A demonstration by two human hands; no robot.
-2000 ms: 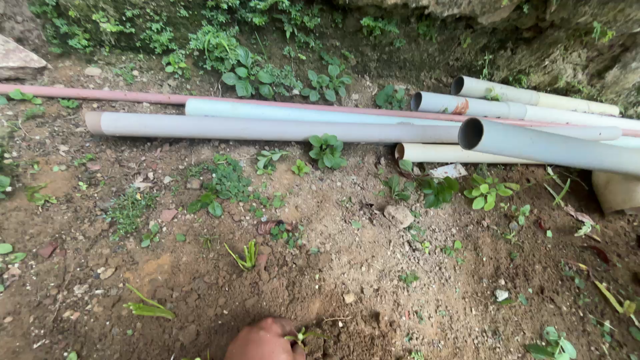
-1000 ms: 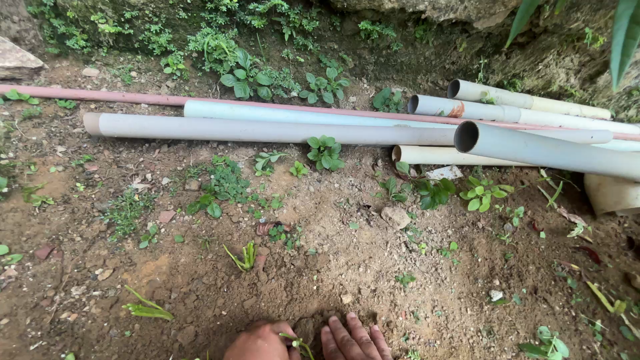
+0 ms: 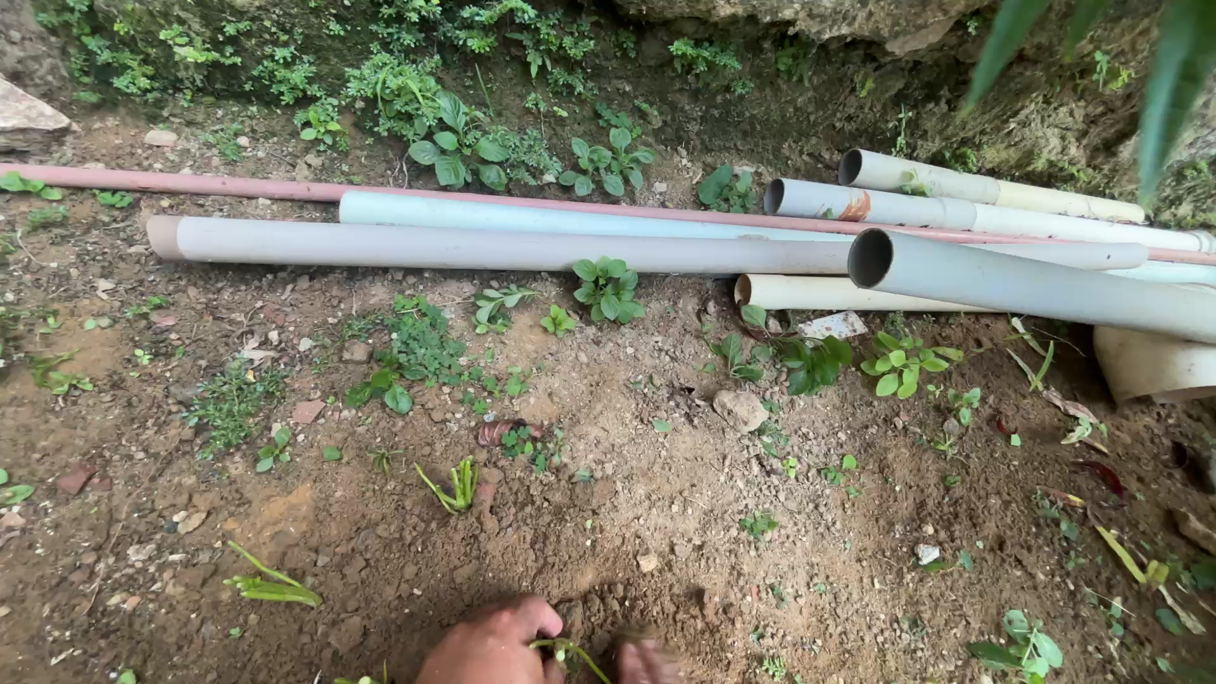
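At the bottom edge of the head view, my left hand (image 3: 492, 644) is curled low over the brown soil (image 3: 608, 560), its fingers against a thin green plant stem (image 3: 575, 650). Just right of the stem, my right hand (image 3: 646, 657) touches the loosened soil; it is blurred and mostly cut off by the frame edge. Whether it holds anything cannot be told. Up and to the left, a cut green stem cluster (image 3: 458, 486) stands in the soil, and a second green stem cluster (image 3: 275, 587) leans low over the ground.
Several plastic pipes lie across the back, among them a long grey pipe (image 3: 475, 249), a thin pink pipe (image 3: 256, 187) and a thick grey pipe (image 3: 1026, 285). A stone (image 3: 740, 410) and small weeds dot the soil. Leaves (image 3: 1173, 85) hang at the top right.
My right hand, out of view two seconds ago, came in flat on the soil and is now closer to my left hand and lower. Hanging leaves have come into view at top right.
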